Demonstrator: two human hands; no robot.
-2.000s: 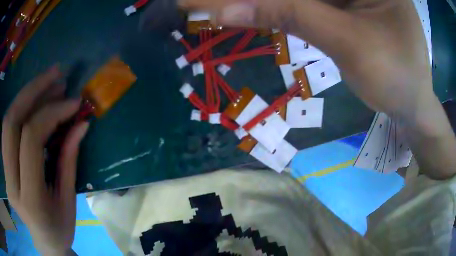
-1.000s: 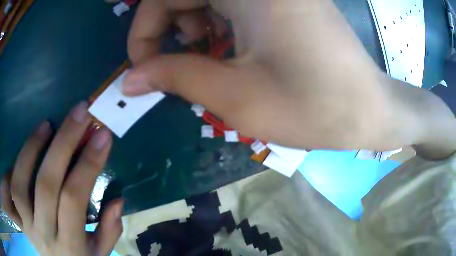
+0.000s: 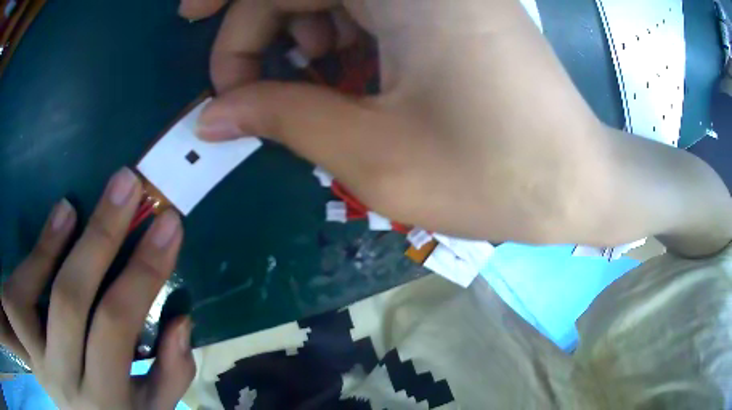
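Observation:
A white label (image 3: pixel 180 172) with one small dark square lies over an orange flexible circuit (image 3: pixel 159 200), whose edge shows at the upper left and at the wire end. My right hand (image 3: pixel 425 120) pinches the label's upper corner between thumb and index finger. My left hand (image 3: pixel 108 280) has its fingertips at the circuit's wire end, on either side of the red wires (image 3: pixel 143 215). Its palm side and most of the wires are hidden.
Labelled pieces (image 3: pixel 459 260) and white connectors (image 3: pixel 336 211) on red wires lie partly under my right hand. White label sheets (image 3: pixel 648 64) lie at the right. An orange strip shows at the far upper left. The bench edge runs in front of my clothing.
Two seconds ago the orange circuit was bare at my left hand and my right hand was higher up. Now the label lies over it. Over the last second both hands have barely moved.

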